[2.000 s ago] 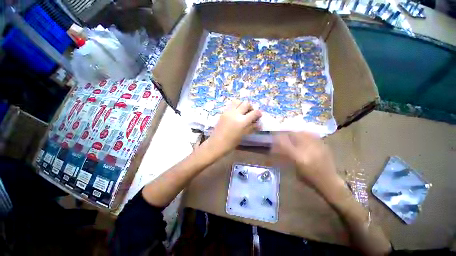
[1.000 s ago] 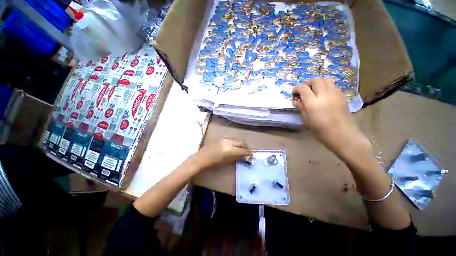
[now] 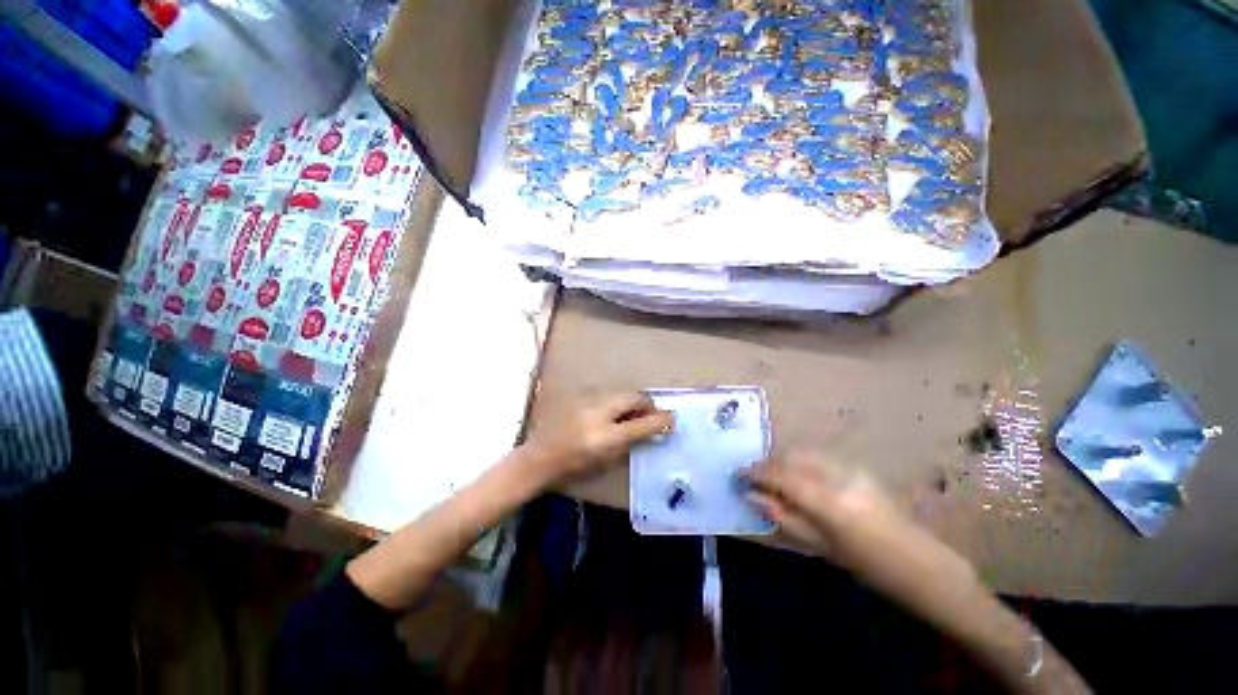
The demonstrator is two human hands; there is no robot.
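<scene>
The white square plate (image 3: 702, 462) lies flat on the brown bench in front of me. A dark peg (image 3: 678, 497) stands at its lower left, and a pale seat (image 3: 728, 413) shows at its upper right. My left hand (image 3: 604, 432) is at the plate's upper left corner, its fingertips together over that position; what they hold is hidden. My right hand (image 3: 815, 500) is blurred, its fingertips at the plate's lower right position; whether it holds a piece cannot be made out. Blue-and-gold pieces (image 3: 801, 109) lie in rows on the white sheet (image 3: 638, 242) in the carton.
The open cardboard carton (image 3: 1052, 116) stands behind the plate. A filled plate (image 3: 1138, 437) lies at right, beside a shiny patch (image 3: 1013, 455) and dark specks. At left are a pale board (image 3: 455, 367), a printed carton (image 3: 258, 292) and a plastic bag (image 3: 251, 61). A striped sleeve shows at the left edge.
My right hand has come down from the sheet of pieces to the plate's lower right. My left hand has stayed at the upper left position. The view has shifted, with the carton's back cut off.
</scene>
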